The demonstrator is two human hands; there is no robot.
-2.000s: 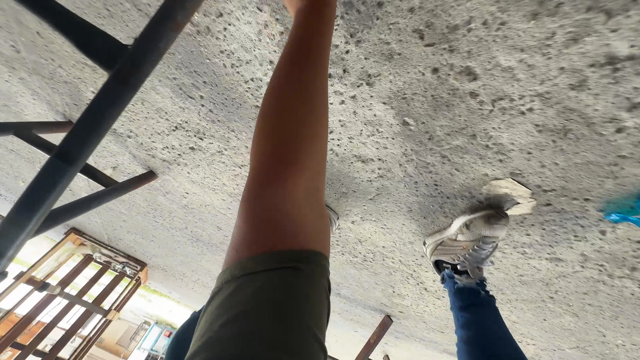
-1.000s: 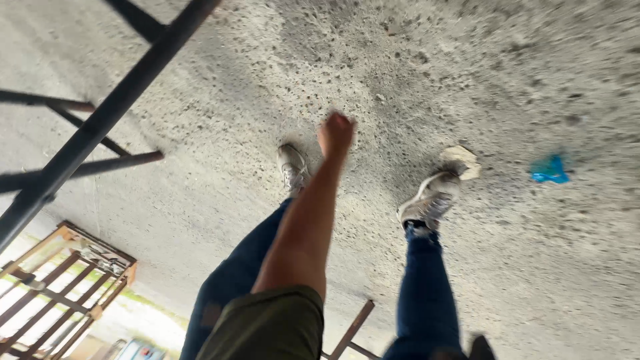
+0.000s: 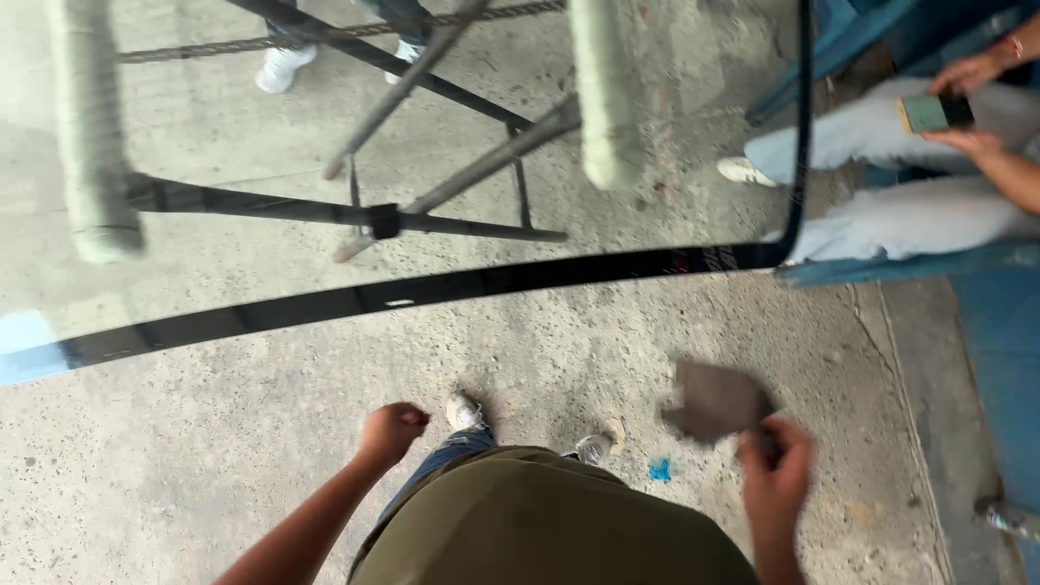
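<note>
A large curved windshield with a black border spans the upper part of the view, resting over a dark metal stand with pale padded bars. My right hand grips a brownish-grey cloth or pad, blurred by motion, below the glass's right corner. On the left side, my left hand is held in front of the body with its fingers curled; whether something small is in it cannot be told. Neither hand touches the glass.
A seated person in light trousers holds a phone at the right, beside blue surfaces. Another person's white shoes show through the glass, near a chain. A blue scrap lies on the concrete floor.
The view has shifted strongly; the windshield and the seated person now show. My right hand with the brownish-grey piece has come into view, which neither earlier frame shows.
</note>
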